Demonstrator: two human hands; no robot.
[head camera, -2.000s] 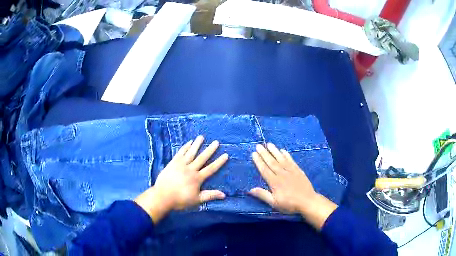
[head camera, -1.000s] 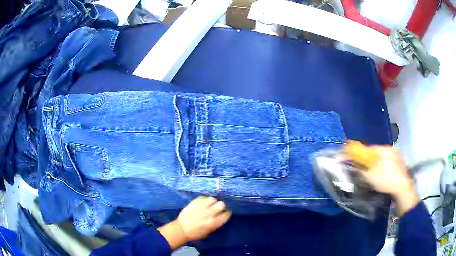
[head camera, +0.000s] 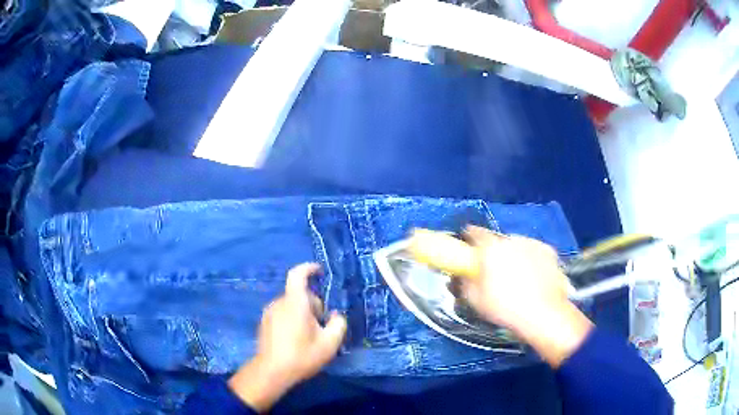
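Blue denim cargo jeans (head camera: 219, 251) lie flat across the navy pressing table (head camera: 381, 121), waistband at the left and leg end at the right. A silver steam iron (head camera: 429, 296) rests on the leg over the cargo pocket, its tip pointing left. My right hand (head camera: 514, 288) is closed around its orange-yellow handle, slightly blurred. My left hand (head camera: 296, 336) lies on the denim just left of the pocket flap, thumb and fingers apart, holding nothing that I can see. The iron hides part of the pocket.
A pile of jeans (head camera: 89, 121) lies at the left. White boards (head camera: 271, 81) cross the table's far edge. A grey-green rag (head camera: 648, 85) hangs near red pipes (head camera: 664, 28) at the far right. The hose and cable (head camera: 612, 263) run right from the iron.
The iron in my right hand has moved left from the leg end onto the pocket. My left hand has moved from the near edge up beside the pocket flap, its fingers now spread.
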